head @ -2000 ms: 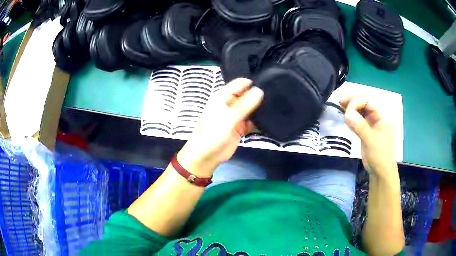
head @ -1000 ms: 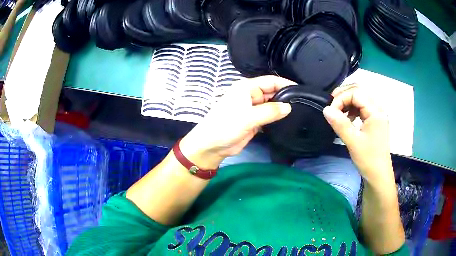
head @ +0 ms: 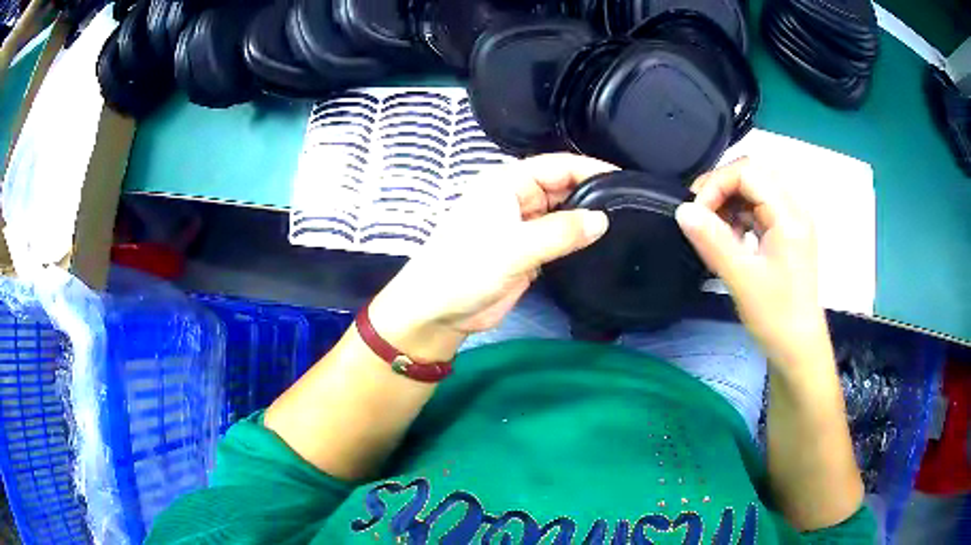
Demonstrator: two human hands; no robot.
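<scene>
A black rounded shell (head: pixel 634 266) is held over my lap, at the bench's front edge. My left hand (head: pixel 500 245) grips its upper left rim, thumb on the near face and fingers behind. My right hand (head: pixel 761 250) pinches at the upper right rim with thumb and index finger. A thin curved line, perhaps an adhesive strip, runs along the upper rim between the hands; whether the right fingertips hold its end is too small to tell. The white sticker sheet (head: pixel 330 170) with columns of black arcs lies behind the hands and is partly covered by them.
Stacked black shells (head: pixel 665 112) stand behind the sheet, with leaning rows (head: pixel 282 48) at back left and another stack (head: pixel 820 48) at back right. A cardboard box (head: pixel 101 192) is at left. Blue plastic crates (head: pixel 170 373) with clear film are below left. Dark bagged parts (head: pixel 868 410) are below right.
The shell has come from over the sheet toward my lap, and its rim now faces up between both hands. My right hand has moved from the sheet to the rim.
</scene>
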